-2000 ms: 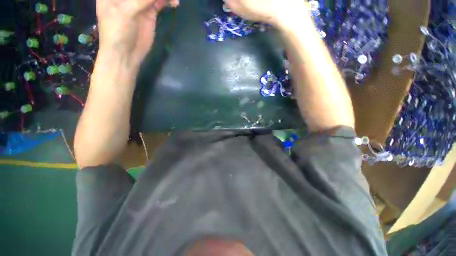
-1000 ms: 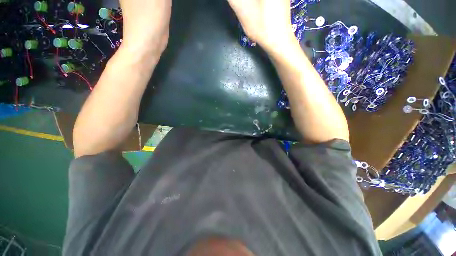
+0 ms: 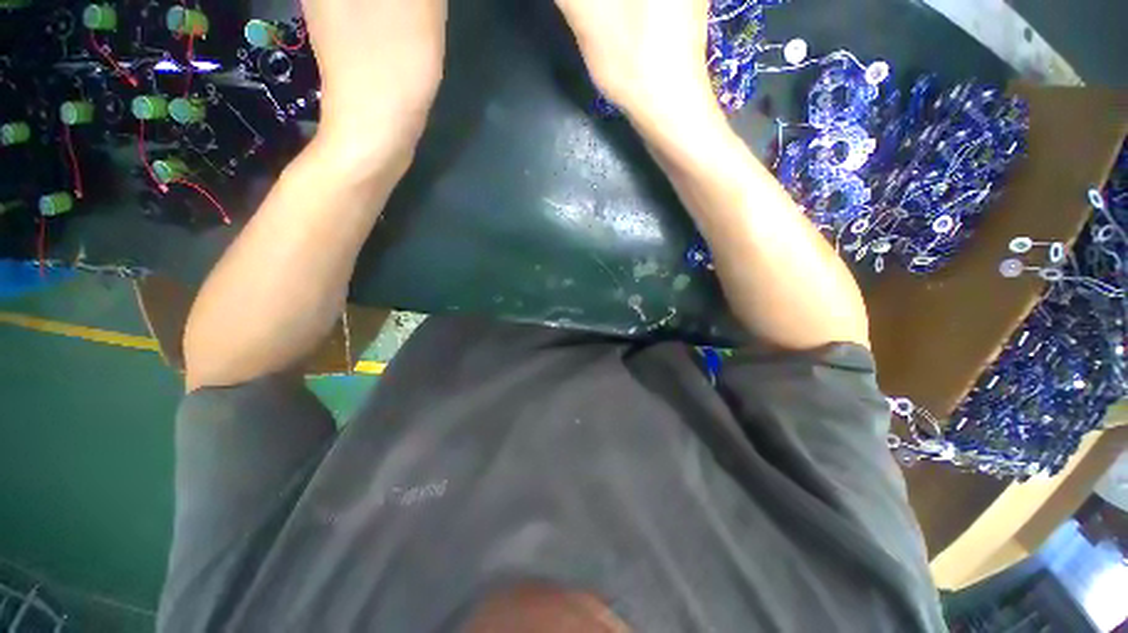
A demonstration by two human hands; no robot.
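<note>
My left hand (image 3: 379, 43) is cut off by the top edge; only its heel and wrist show. My right hand (image 3: 637, 43) is cut off there too, with its fingers out of the picture. What either hand holds cannot be seen. Blue wired parts (image 3: 922, 173) with pale ring ends lie in a heap on the worktop to the right of my right forearm, and more lie beside that hand. Black units with green cylinders (image 3: 150, 106) and red wires are massed to the left of my left hand.
The dark glossy worktop (image 3: 520, 210) has a scuffed front edge close to my body. An open brown carton (image 3: 971, 291) at right is packed with blue parts. A pale metal rail (image 3: 1002, 37) runs at the top right. Brown cardboard (image 3: 167, 309) shows below the worktop at left.
Since the earliest frame, the view has shifted, and both hands have gone further out past the top edge. In the last second, both hands have moved only slightly.
</note>
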